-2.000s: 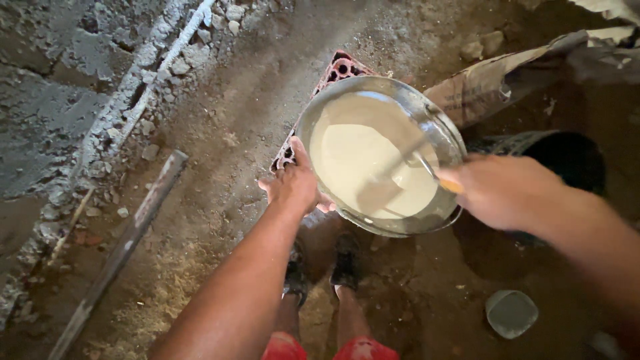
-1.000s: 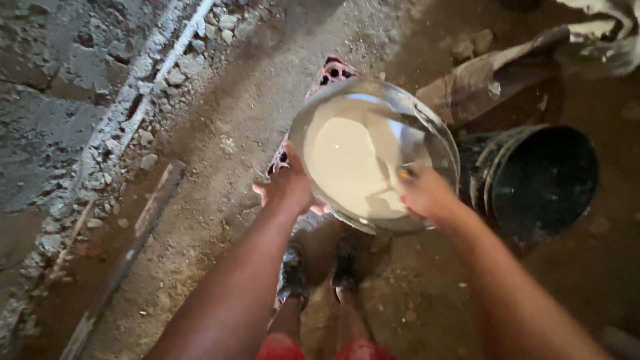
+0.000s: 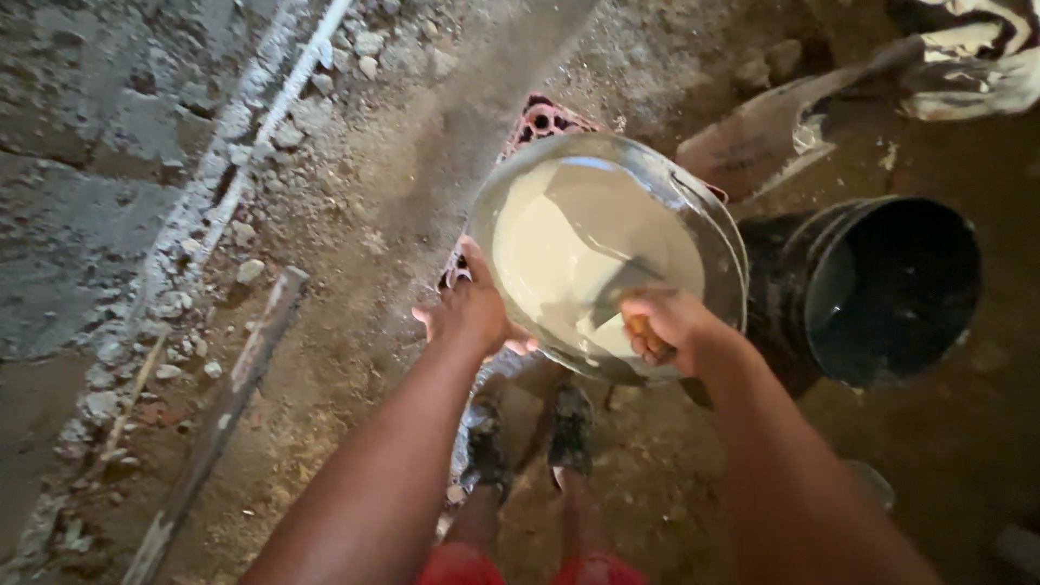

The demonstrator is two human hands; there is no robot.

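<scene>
A round metal basin [image 3: 485, 213] holds a smooth cream-coloured wet mix [image 3: 532, 236] and rests on a reddish hollow clay block [image 3: 543, 120]. My left hand [image 3: 469, 313] is spread against the basin's left rim, thumb and fingers apart, steadying or touching its outside. My right hand [image 3: 668, 329] is closed around the wooden handle of a trowel [image 3: 624, 288], over the lower right part of the basin. The trowel's flat metal blade lies in the mix, partly covered by it and blurred.
Right of the basin a black plastic bucket [image 3: 821, 292] lies tilted or stands with its mouth showing. Beyond it is a crumpled paper sack [image 3: 751, 146]. A wooden board [image 3: 236, 406] lies at left beside rubble [image 3: 248, 270] and a rough wall. My shoes [image 3: 571, 431] are just below the basin.
My right hand has moved the trowel about within the basin, and it is now at the lower right. My left hand stays at the left rim. The black bucket shows more fully than two seconds ago.
</scene>
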